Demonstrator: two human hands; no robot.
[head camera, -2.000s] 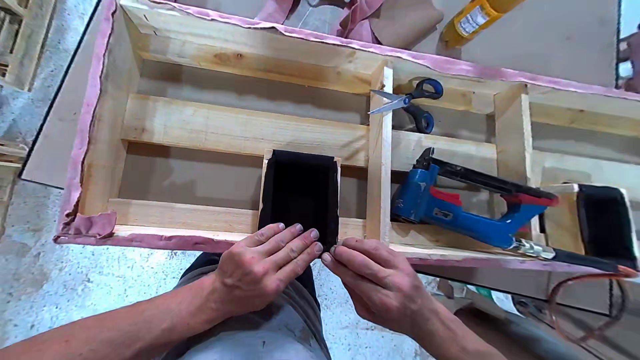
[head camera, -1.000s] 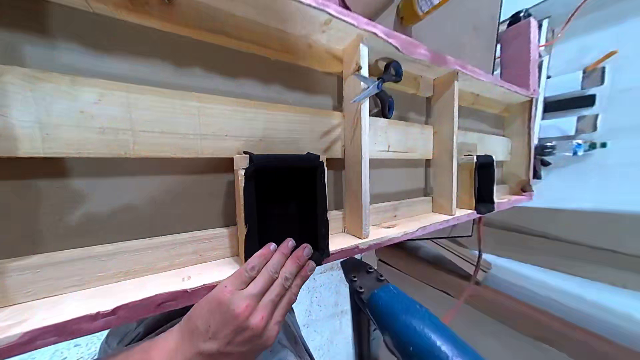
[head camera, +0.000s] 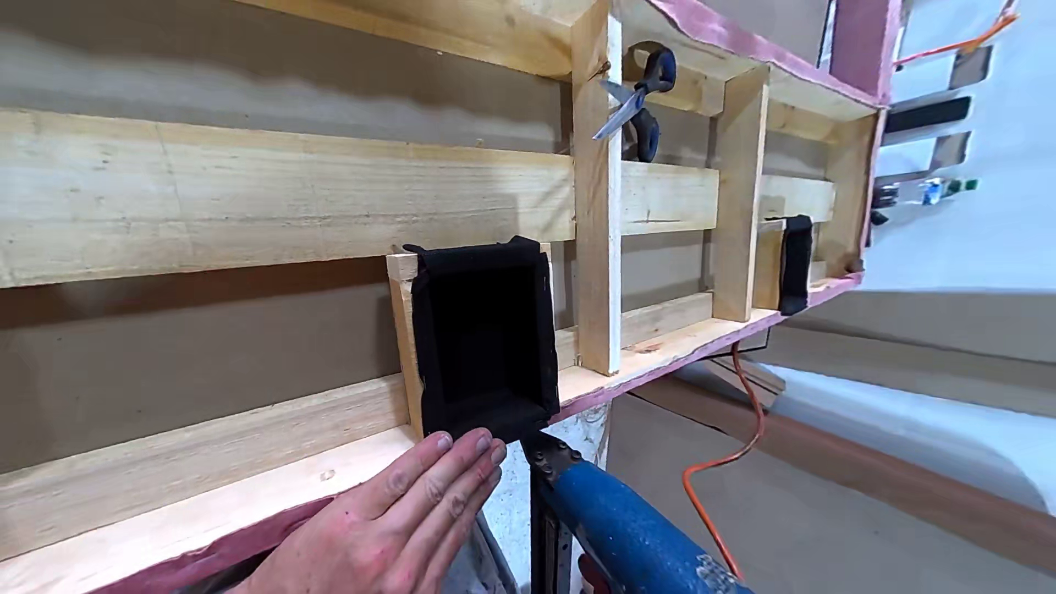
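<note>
A wooden box lined with black fabric (head camera: 487, 338) sits inside the wooden frame (head camera: 597, 206), its opening facing me. My left hand (head camera: 412, 503) lies flat with extended fingers on the fabric at the lower rim. The black nose of a blue pneumatic staple gun (head camera: 635, 528) is at the lower right corner of the lining, close to my fingertips; whether it touches cannot be told. The gun's rear lies beyond the view, and my right hand does not show. Scissors with dark blue handles (head camera: 639, 103) rest partly spread across a crosspiece.
Pink fabric (head camera: 701, 355) wraps the frame's outer edge. A second black-lined box (head camera: 794, 264) stands near the frame's far right end. An orange air hose (head camera: 701, 470) hangs below the frame. A plastic bottle (head camera: 932, 191) is beyond it.
The staple gun, which lay on the frame, is now at the box's lower right corner. My right hand has left the lining and the view. The view has shifted strongly.
</note>
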